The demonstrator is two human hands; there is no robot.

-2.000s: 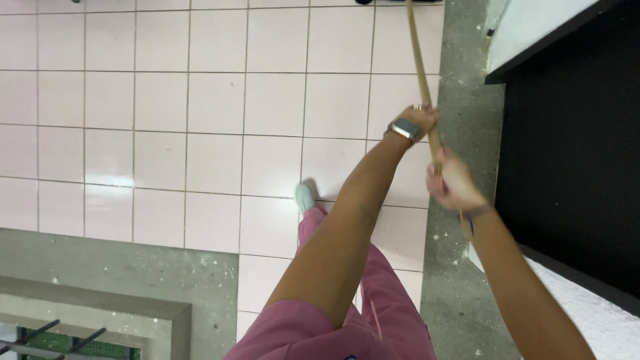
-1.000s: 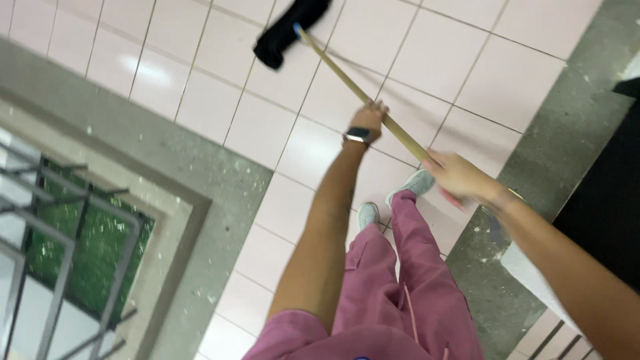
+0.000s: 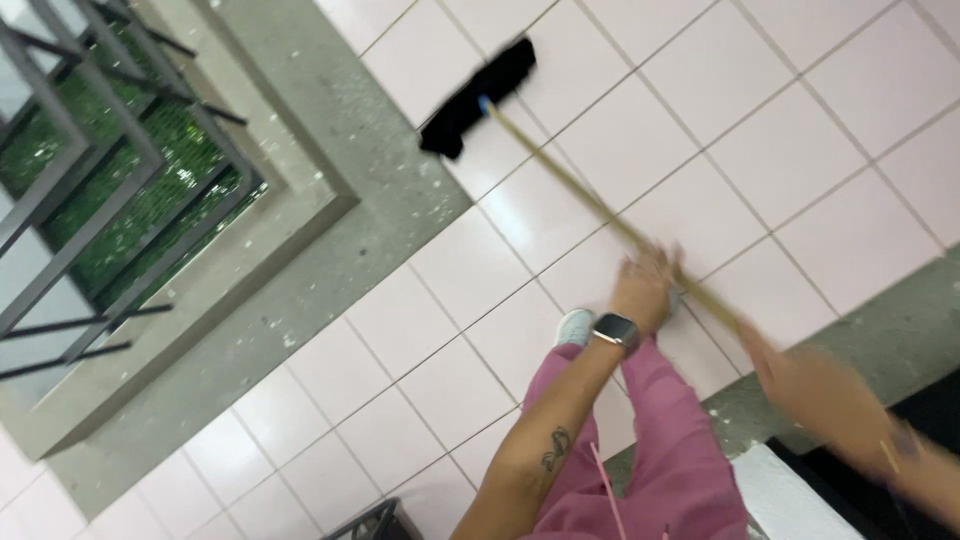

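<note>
A long yellowish pole (image 3: pixel 566 180) slants across the view, its far end joined by a small blue part to a wide black mop or broom head (image 3: pixel 480 101) on the pink tiled floor. My left hand (image 3: pixel 646 281), with a watch (image 3: pixel 615 330) at the wrist, is around the middle of the pole. Nearer the pole's end, my right hand (image 3: pixel 806 379) grips it; this hand is blurred. The black head lies close to the edge of the grey concrete strip.
At left, a raised concrete ledge (image 3: pixel 300 176) borders a metal railing (image 3: pixel 135 169) with greenery beyond it. My shoe (image 3: pixel 574 327) stands on the tiles. A dark-framed object (image 3: pixel 375 521) is at the bottom edge. A black surface (image 3: pixel 926 412) lies at the lower right.
The black head has come into view since the first frame, and now lies beside the concrete strip's corner. Both hands stay on the pole. The view has turned toward the railing.
</note>
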